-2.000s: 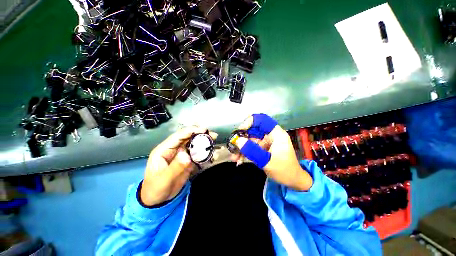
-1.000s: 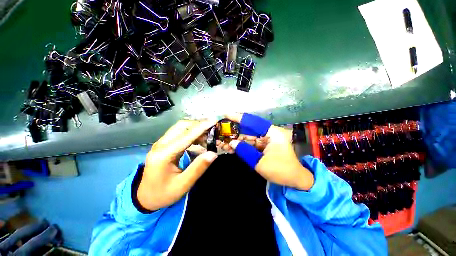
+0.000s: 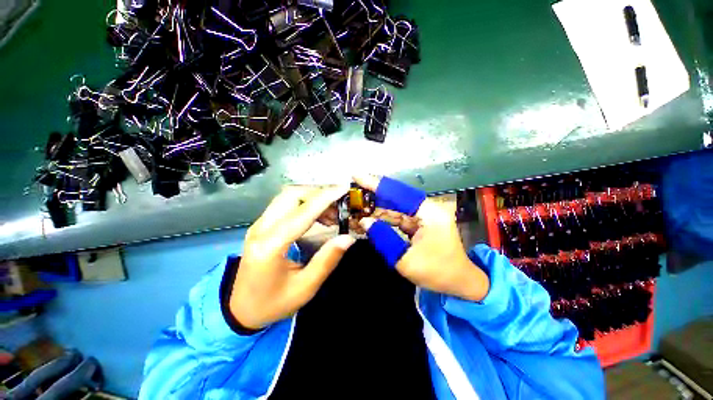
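A small black housing point(image 3: 358, 205) with an orange-gold patch is held between the fingertips of both hands, just in front of the bench edge. My left hand point(image 3: 285, 254) grips its left side, with the thumb below and the fingers above. My right hand point(image 3: 426, 238) grips its right side and wears bright blue finger wraps point(image 3: 400, 195). The fingers hide much of the piece, so whether it is one part or two pressed together cannot be told. A large loose heap of black binder clips point(image 3: 211, 94) with silver wire handles lies on the bench beyond my hands.
The green bench point(image 3: 477, 58) has a shiny front edge. A white paper sheet point(image 3: 614, 86) with two dark marks lies at right. An orange-red tray point(image 3: 643, 332) with rows of clips stands low at right. A cardboard-coloured item point(image 3: 102, 264) is under the bench at left.
Two seconds ago each hand held a separate round piece, the left one pale-faced. The hands have since come together, and the left hand has turned. Over the last second they have barely moved.
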